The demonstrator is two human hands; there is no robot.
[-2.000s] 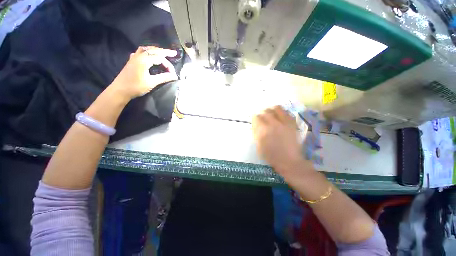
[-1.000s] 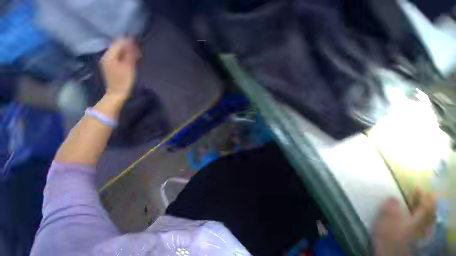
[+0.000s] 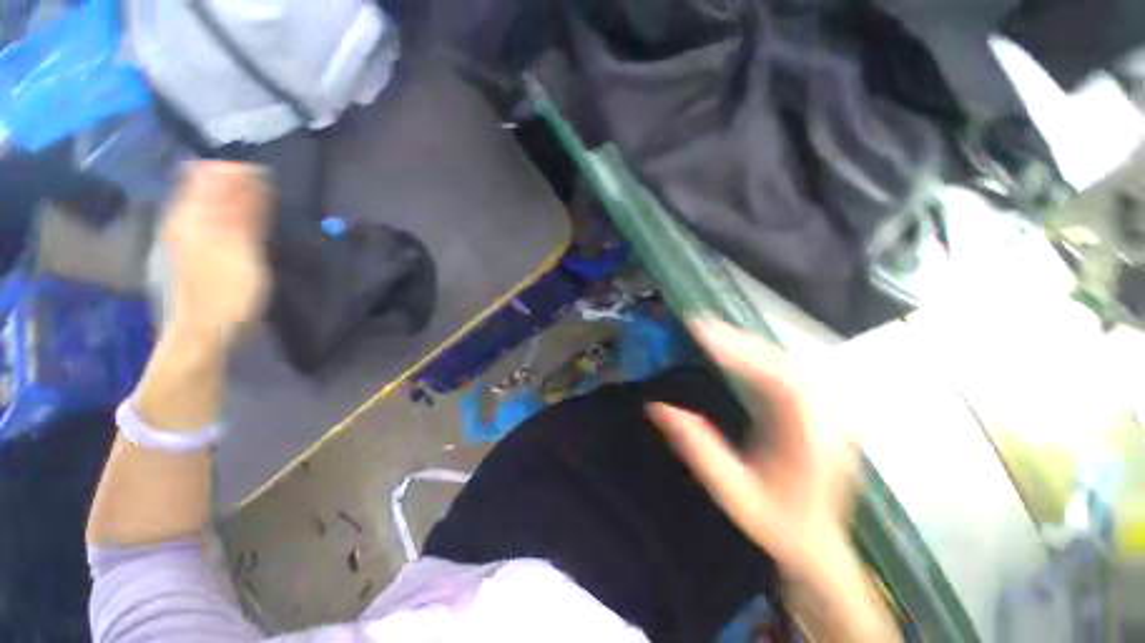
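Note:
A small black cloth piece (image 3: pixel 358 291) lies bunched on a grey side surface (image 3: pixel 440 157) at the left. My left hand (image 3: pixel 220 251) is blurred at the left end of this piece; whether it grips the cloth cannot be told. My right hand (image 3: pixel 779 446) is open and empty, fingers apart, over the green table edge (image 3: pixel 653 245). Large black garment panels (image 3: pixel 766 138) lie in folds on the machine table, beside the bright lamp glare that hides the needle area.
A light grey cloth bundle (image 3: pixel 270 63) and blue plastic (image 3: pixel 63 75) are at the upper left. A blue crate-like object (image 3: pixel 82 333) is at the far left. The side surface has a yellow edge (image 3: pixel 377 408). Scraps lie on the floor below. A black-clad lap (image 3: pixel 590 502) is under the table edge.
The view has swung left from the machine. My left hand has left the black panels, then moved down and left from the grey bundle. My right hand has come over the green edge.

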